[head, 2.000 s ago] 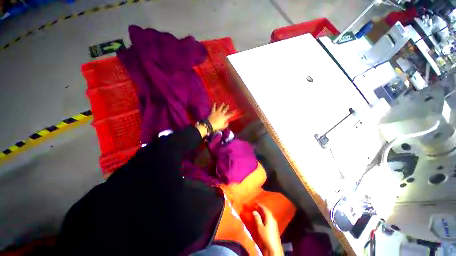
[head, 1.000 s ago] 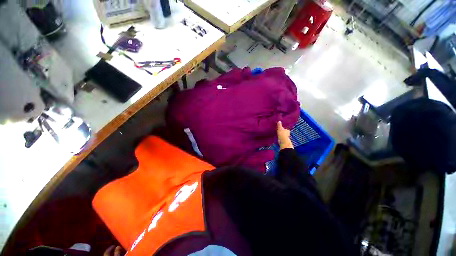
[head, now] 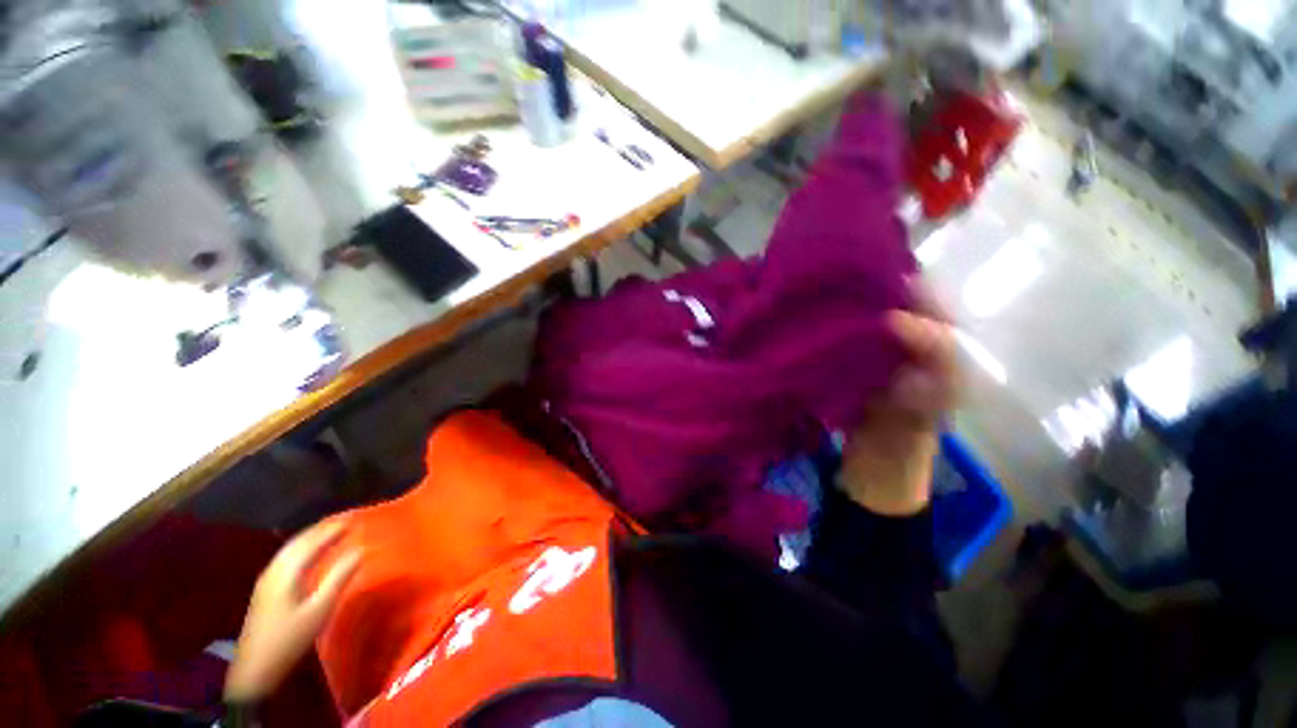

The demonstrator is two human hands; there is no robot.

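A maroon knit garment [head: 740, 334] is at the right of my lap, over a blue basket. One part of it is raised towards the red thing behind. Small white patches show on the cloth. My right hand [head: 917, 384] grips the garment's right side; the hand is blurred and its fingertips are hard to make out. My left hand [head: 296, 605] is at the left edge of my orange apron [head: 484, 555], fingers apart, with nothing seen in it.
The white machine table [head: 128, 441] has a wooden edge. On it are a black flat rectangle [head: 415, 253], a thin tool with red parts [head: 526, 226] and the sewing machine [head: 142, 171]. The blue basket [head: 974, 498] stands right. A dark shape, possibly a person, is far right.
The view has swung from the red crate on the left to the blue basket on the right. My right hand has since lifted part of the garment. My left hand has come further into view.
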